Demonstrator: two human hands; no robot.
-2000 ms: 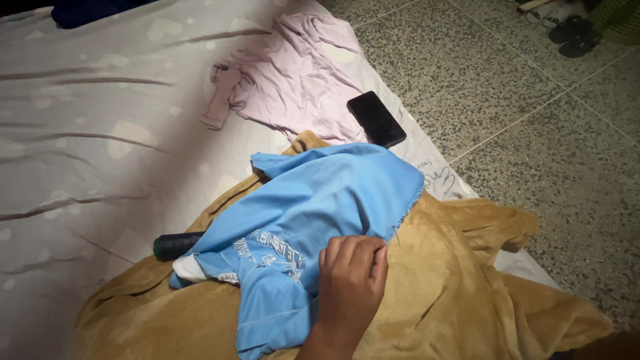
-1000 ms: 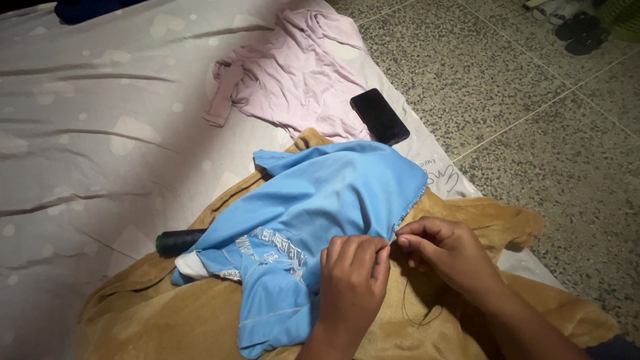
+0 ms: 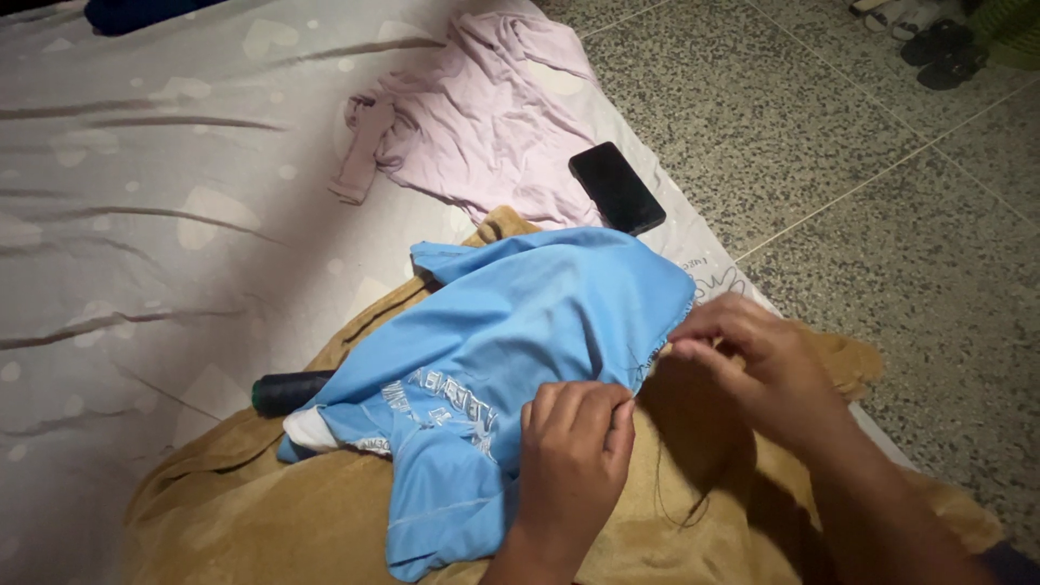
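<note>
A light blue garment (image 3: 520,317) with white lettering on its reverse lies bunched over a brown plush blanket (image 3: 268,512). My left hand (image 3: 577,447) pinches the garment's edge between thumb and fingers. Above and to the right, my right hand (image 3: 739,357) is at the same edge, thumb and forefinger pinched together; what they pinch is too small to make out. Dark stitches run along that edge between the hands. A loose dark thread (image 3: 682,520) hangs in a loop over the blanket below them. A dark thread spool (image 3: 291,393) lies at the garment's left side.
A black smartphone (image 3: 617,187) rests beside a pale pink garment (image 3: 504,122) on the light, heart-patterned bed sheet (image 3: 179,211). Handwriting marks the sheet near the bed's edge. Beyond it is a speckled floor (image 3: 812,146), with dark footwear (image 3: 942,57) at the top right.
My right hand, out of view two seconds ago, came in to the garment's edge beside my left hand. Since one second ago it has moved slightly up along the edge, away from my left fingers.
</note>
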